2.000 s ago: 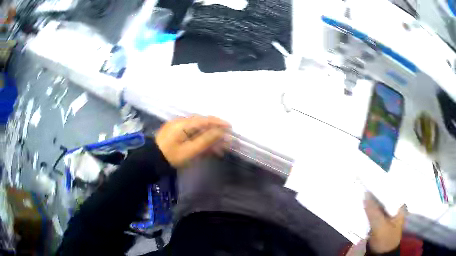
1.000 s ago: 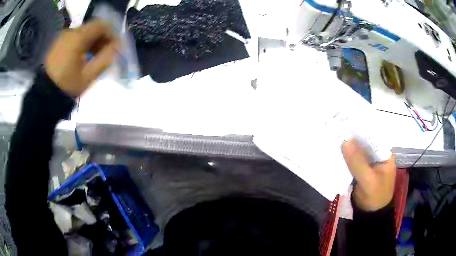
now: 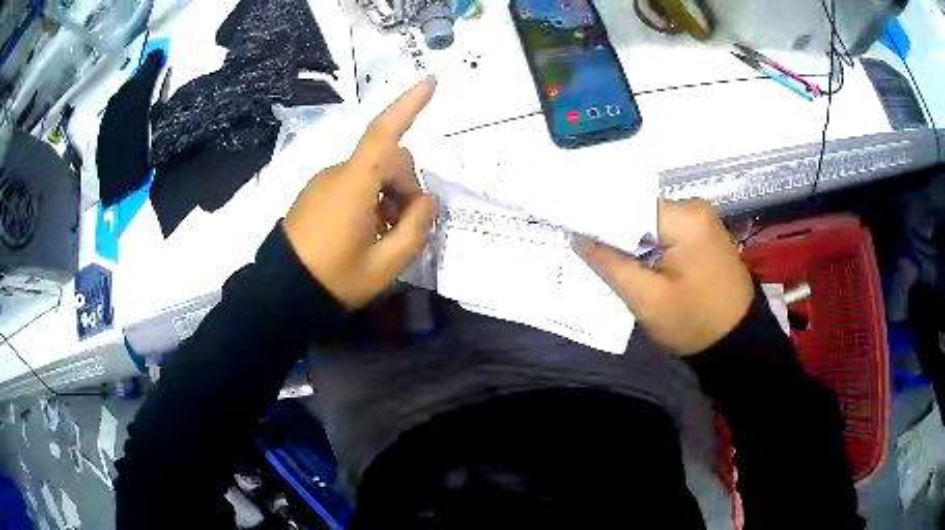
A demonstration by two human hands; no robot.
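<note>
A white printed sheet (image 3: 528, 274) hangs over the table's front edge above my lap. My right hand (image 3: 684, 274) grips the sheet's right side between thumb and fingers. My left hand (image 3: 368, 212) is at the sheet's left edge, index finger pointing up and thumb bent towards the curled fingers; whether it pinches the sheet is hard to tell. Black textured cut panels (image 3: 223, 93) lie on the table at the upper left, with a smooth black piece (image 3: 130, 129) beside them. A crinkled clear plastic piece (image 3: 301, 122) lies against the panels.
A lit smartphone (image 3: 575, 67) lies beyond the sheet. Yellow-brown handled scissors (image 3: 676, 16) and a pink-and-blue tool (image 3: 779, 72) lie at the upper right. A red basket (image 3: 865, 342) stands at right. A blue basket (image 3: 301, 471) is below left. Cables cross the table's right side.
The view has shifted right and closer. My left hand has moved from the table's left side to the sheet. The sheet in my right hand is now drawn over my lap, its print visible.
</note>
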